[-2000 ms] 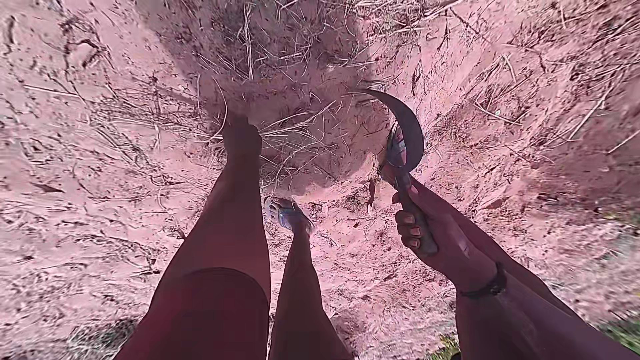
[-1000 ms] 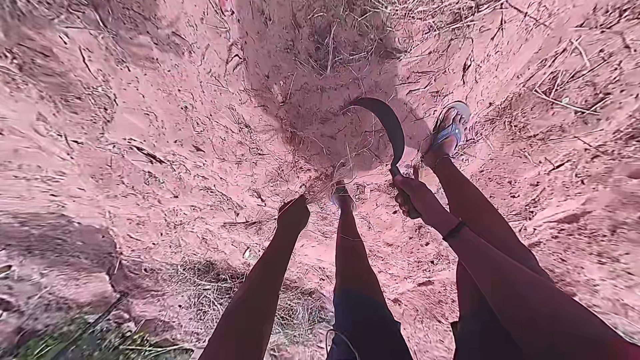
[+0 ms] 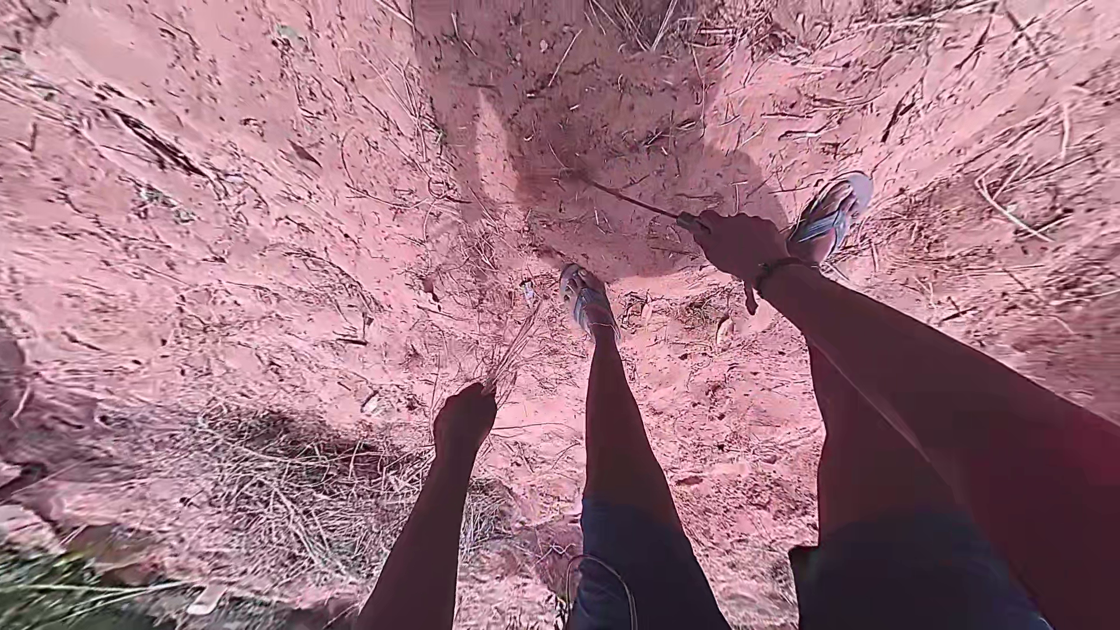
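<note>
My right hand (image 3: 742,245) is closed round the handle of a sickle (image 3: 634,201), right of centre. The blade is seen nearly edge-on and points up and to the left, above the reddish soil. A dark band circles the right wrist. Lower and left of centre, my left hand (image 3: 465,418) grips a thin bunch of dry stalks (image 3: 514,350), whose ends stick out up and to the right. The fingers of this hand are in shadow.
My feet in sandals stand on the soil, one near the centre (image 3: 588,302) and one at the right (image 3: 829,217). A heap of dry grass (image 3: 306,499) lies at the lower left, with green grass (image 3: 70,586) in the corner. Dry stems are scattered about.
The sickle has turned from showing its broad curved blade to nearly edge-on. The left hand, earlier low among stems at the upper left, now holds stalks nearer my body. The view has shifted.
</note>
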